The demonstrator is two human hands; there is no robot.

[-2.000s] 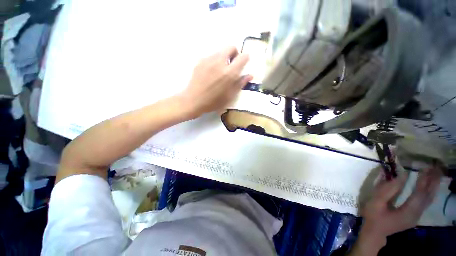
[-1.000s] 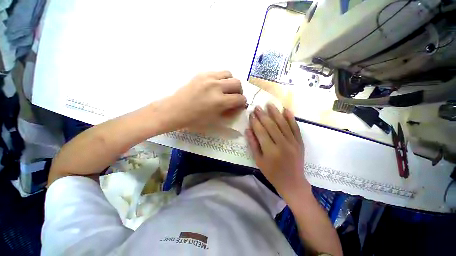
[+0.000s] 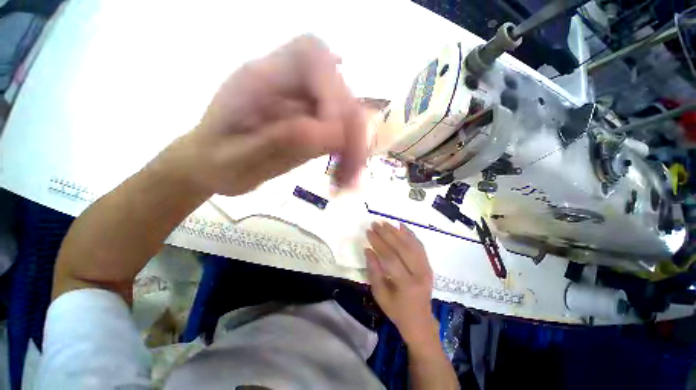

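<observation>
A white cut garment panel (image 3: 347,228) with a curved lower edge lies on the white table in front of the machine; its upper outline is lost against the table. A small dark label (image 3: 310,197) with pale marks lies at the panel's left part. My left hand (image 3: 282,114) is raised above the panel and label, blurred, fingers bent and pointing down; whether it holds anything is not clear. My right hand (image 3: 398,268) lies flat on the panel's right part near the table's front edge, not visibly gripping it. The needle area is mostly hidden.
The cream-white sewing machine head (image 3: 439,114) stands behind and right of the hands. Spare dark labels (image 3: 453,204) and red-black thread snips (image 3: 492,248) lie right of the needle. A white cylinder (image 3: 595,300) is at far right. A printed ruler (image 3: 252,238) runs along the table's front edge.
My left hand has lifted off the cloth and looks larger and blurred. My right hand remains on the cloth. The dark label now shows on the panel. The view has shifted, showing more machine.
</observation>
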